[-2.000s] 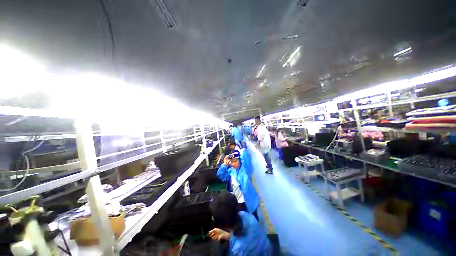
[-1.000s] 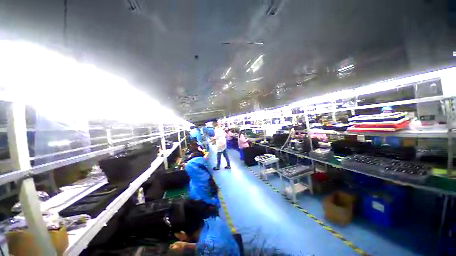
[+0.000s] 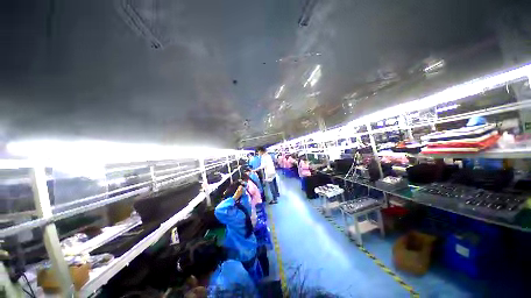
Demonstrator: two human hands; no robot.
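Observation:
Neither of my hands is in the picture. Nearest in front of me, at the bottom, a person in a blue coat (image 3: 232, 278) is partly cut off by the lower edge. Just beyond, another person in a blue coat (image 3: 236, 224) stands at the left bench with an arm raised to the head. Dark items lie on the left bench but are too dim to tell apart. On the right bench, component trays (image 3: 473, 197) hold several small devices.
A blue aisle (image 3: 314, 244) with yellow-black tape runs ahead. A person in white (image 3: 268, 169) stands in it. White carts (image 3: 362, 205), a cardboard box (image 3: 414, 251) and a blue bin (image 3: 464, 251) stand right. White shelf racks (image 3: 49, 233) line the left.
The view has swung right since the first frame, then slightly back left. The blue-coated person beyond the nearest one now has an arm raised. A pink-clothed person now shows behind.

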